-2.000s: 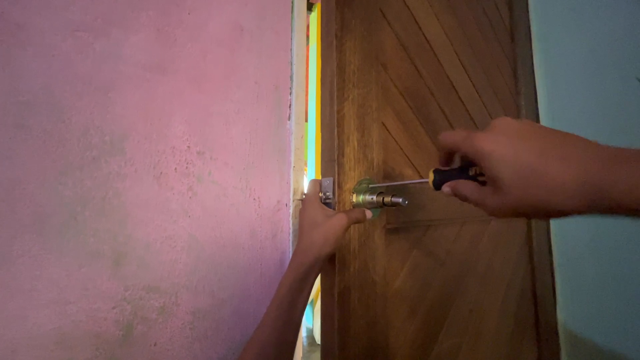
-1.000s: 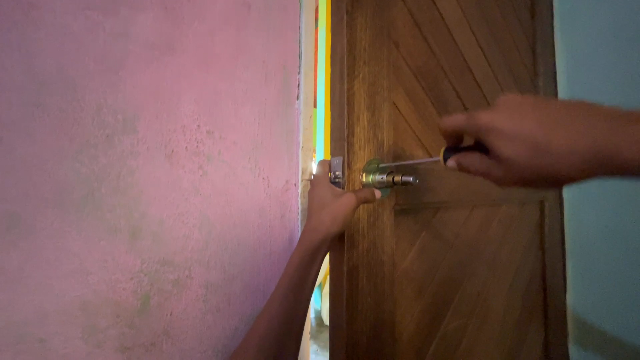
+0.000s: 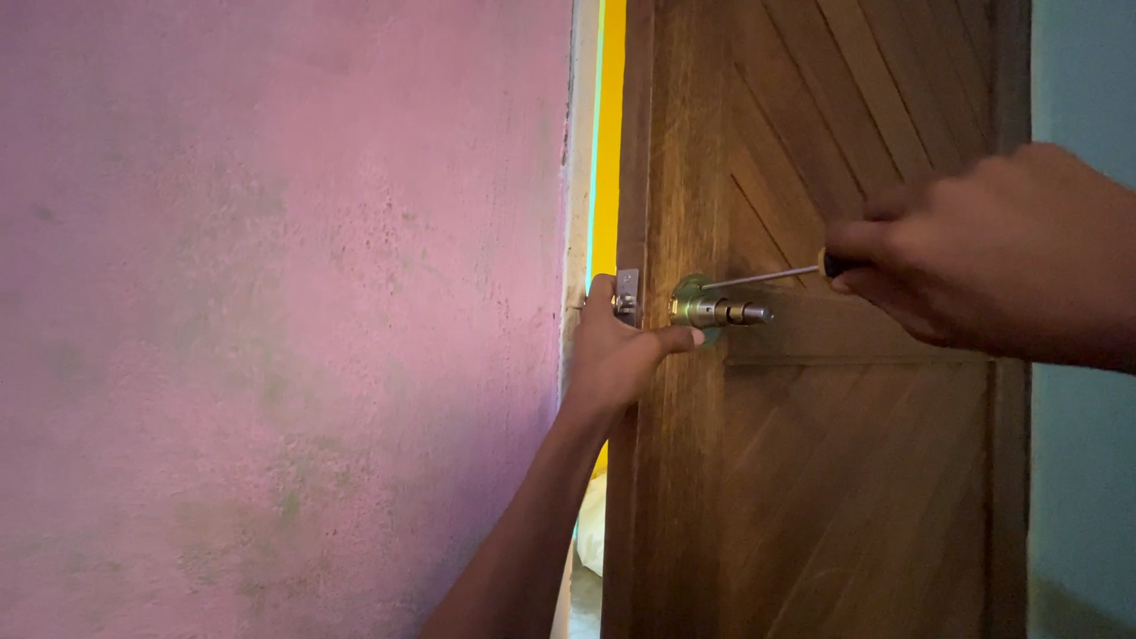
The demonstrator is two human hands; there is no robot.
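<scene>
A metal door knob spindle (image 3: pixel 723 311) sticks out from a round mounting plate (image 3: pixel 688 288) on the brown wooden door (image 3: pixel 852 461). My right hand (image 3: pixel 985 248) grips the dark handle of a screwdriver (image 3: pixel 763 278), whose shaft reaches left to the upper part of the plate. Around the door's edge my left hand (image 3: pixel 621 355) holds the lock, its thumb at the bottom of the plate and its other fingers by the latch faceplate (image 3: pixel 627 293). Part of those fingers is hidden behind the door edge.
A pink wall (image 3: pixel 293 311) with worn paint fills the left side. Between its pale door frame (image 3: pixel 581 160) and the door is a narrow gap, with yellow beyond and a whitish object (image 3: pixel 593 524) low down. A blue-green wall (image 3: pixel 1083 479) stands at the right.
My right hand has turned on the screwdriver handle, and the shaft now slopes up more toward the hand. My left hand stays at the lock. The view has shifted slightly.
</scene>
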